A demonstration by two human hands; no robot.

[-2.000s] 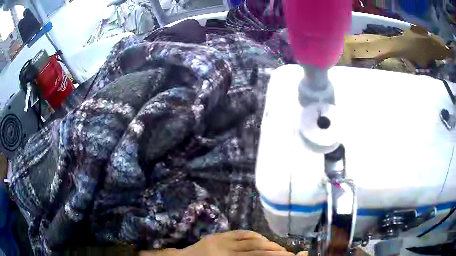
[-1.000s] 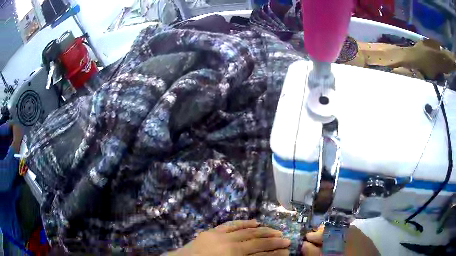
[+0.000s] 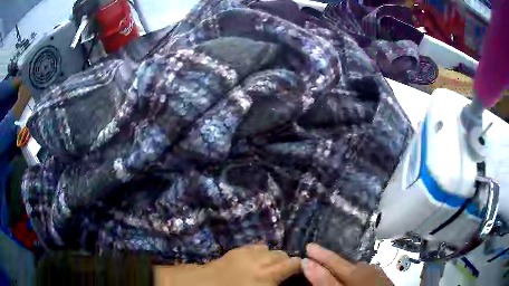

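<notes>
The plaid coat fabric (image 3: 217, 134) lies in a big folded heap over the machine table, left of the sewing machine head (image 3: 446, 162). My left hand (image 3: 240, 267) is at the bottom edge of the heap, its fingertips closed on the cloth edge. My right hand (image 3: 335, 268) touches it there, thumb and finger at the same edge of the cloth, its lower part cut off by the frame. Both hands are left of the presser foot area, which is partly hidden by the head. The edge between my fingertips is small and blurred.
A red container (image 3: 117, 25) stands beyond the table's left end beside a grey device with a round grille (image 3: 46, 67). A pink object (image 3: 494, 56) hangs at the right. Dark plum cloth (image 3: 393, 28) lies behind. Another person's arm (image 3: 21, 100) shows at the left edge.
The view has turned, so the machine head sits farther right. My hands have moved away from the needle area, leftward along the cloth, and come together at its near edge.
</notes>
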